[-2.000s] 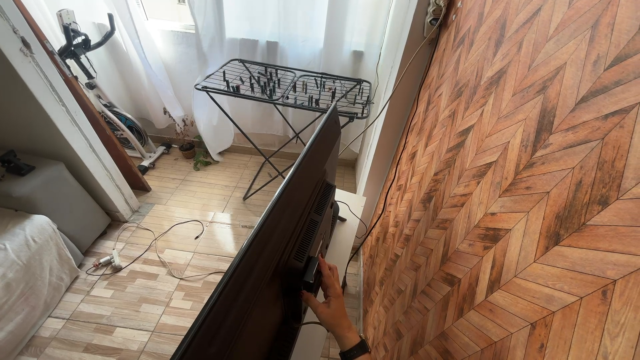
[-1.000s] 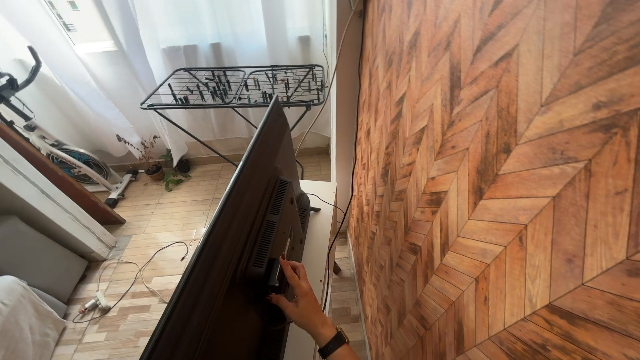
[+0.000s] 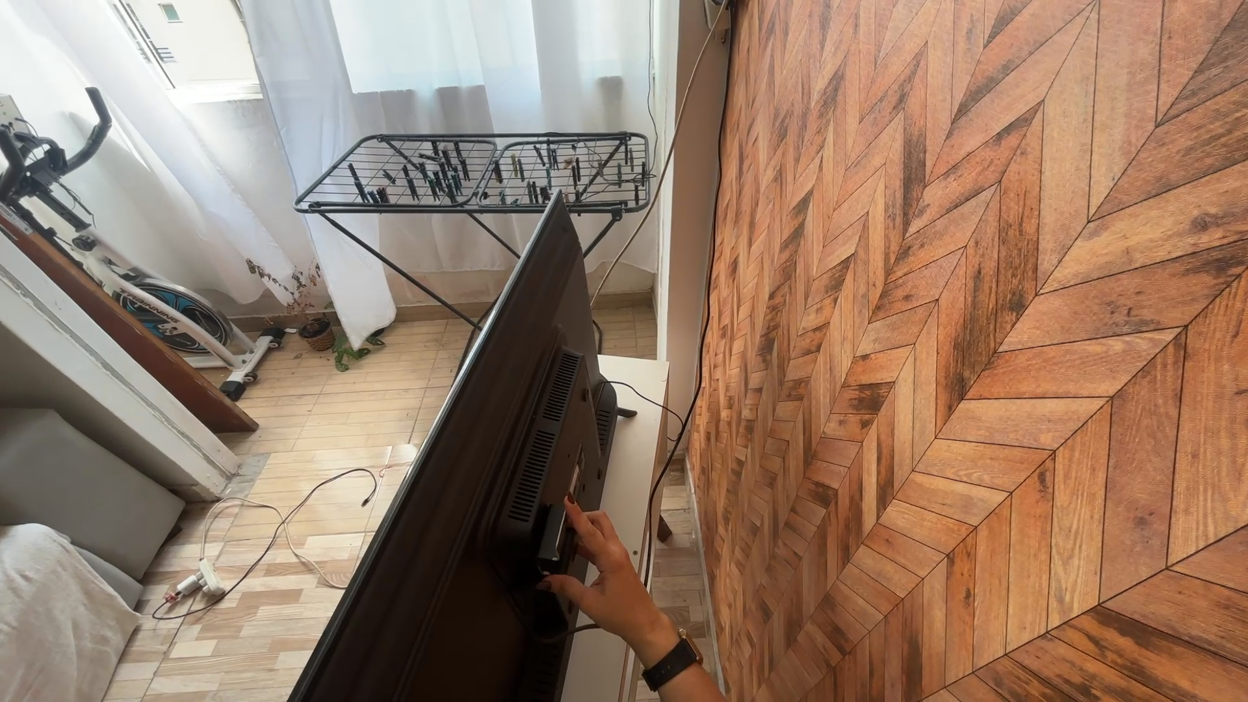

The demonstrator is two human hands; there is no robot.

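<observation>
A flat-screen television (image 3: 458, 458) stands on a narrow white cabinet (image 3: 632, 409), seen from above with its vented back towards the wood-patterned surface. My right hand (image 3: 609, 580), with a dark-banded watch at the wrist, reaches in from the bottom. Its thumb and fingers are around a small black box (image 3: 554, 538) against the television's back. Whether the box is fixed there cannot be told. A dark cable (image 3: 575, 632) runs out below the hand. My left hand is out of view.
A herringbone wood-patterned surface (image 3: 936, 390) fills the right. A folding drying rack (image 3: 478, 175) with clothespins stands beyond the television. An exercise bike (image 3: 175, 312), potted plant (image 3: 315, 333) and power cord with plugs (image 3: 200, 580) are at left. A cable (image 3: 704, 322) runs along the surface's edge.
The view has shifted between frames. My right hand stays at the small black box on the television's back, with its fingers placed much as before.
</observation>
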